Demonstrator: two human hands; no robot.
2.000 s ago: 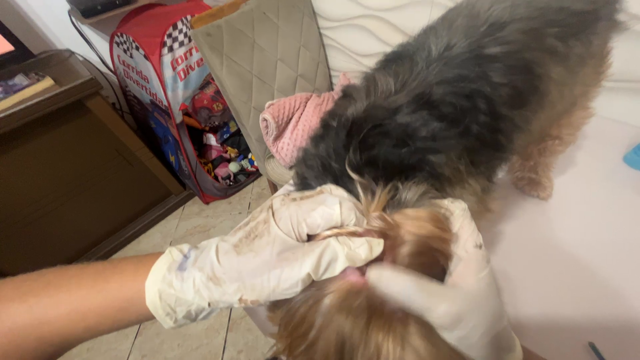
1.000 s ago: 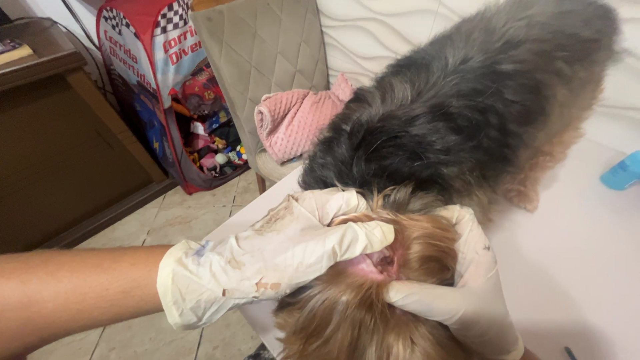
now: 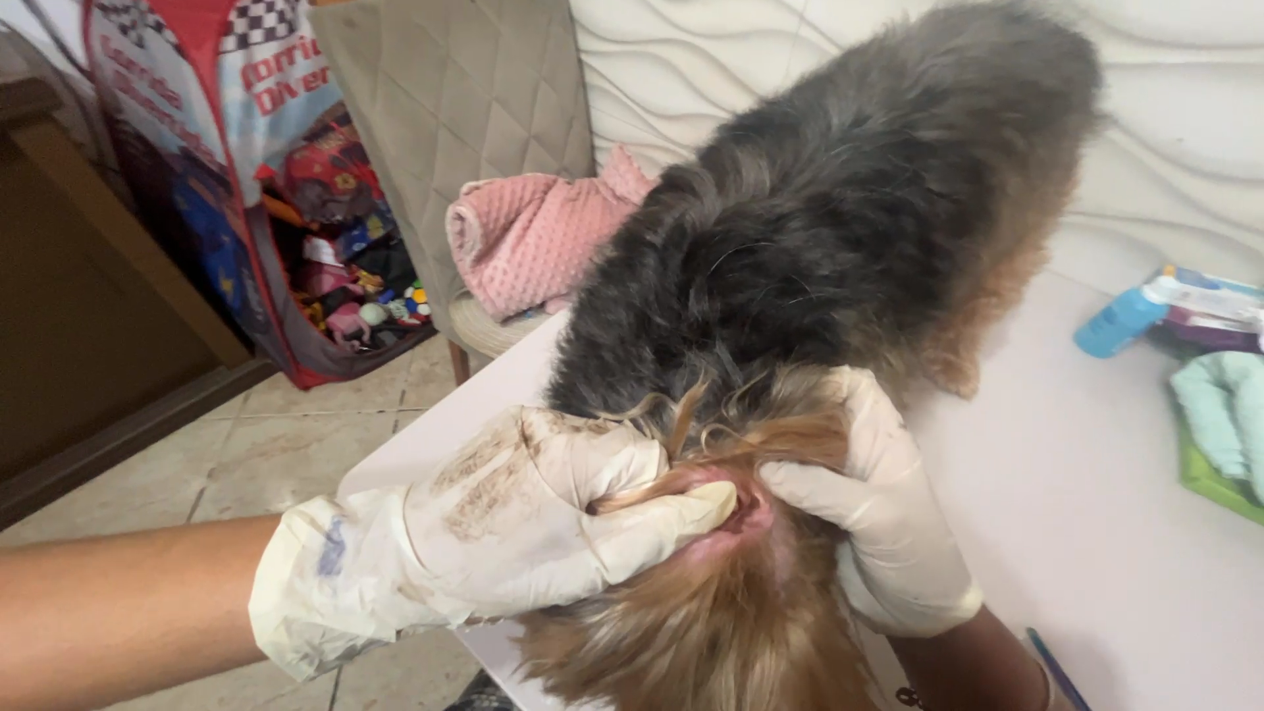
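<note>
A long-haired dog (image 3: 820, 217), dark on the back and tan on the head, stands on a white table with its head toward me. My left hand (image 3: 553, 513), in a stained latex glove, grips the fur and edge of the dog's ear, its thumb at the pink ear opening (image 3: 746, 518). On the other side of the opening, my right hand (image 3: 879, 504), also gloved, pinches the ear flap between thumb and fingers. The ear is spread between both hands, and its pink inner skin shows. The dog's face is hidden.
At right on the white table (image 3: 1066, 494) lie a blue bottle (image 3: 1126, 316), packets, a mint cloth (image 3: 1224, 415) and a thin dark stick (image 3: 1057, 667). Behind the table's left edge are a padded chair (image 3: 474, 118) with a pink blanket (image 3: 543, 232) and a toy-filled fabric bin (image 3: 232, 197).
My left thumb has moved onto the ear opening, which showed more openly one second ago. Both hands still hold the ear. The view has shifted, showing more of the table's right side.
</note>
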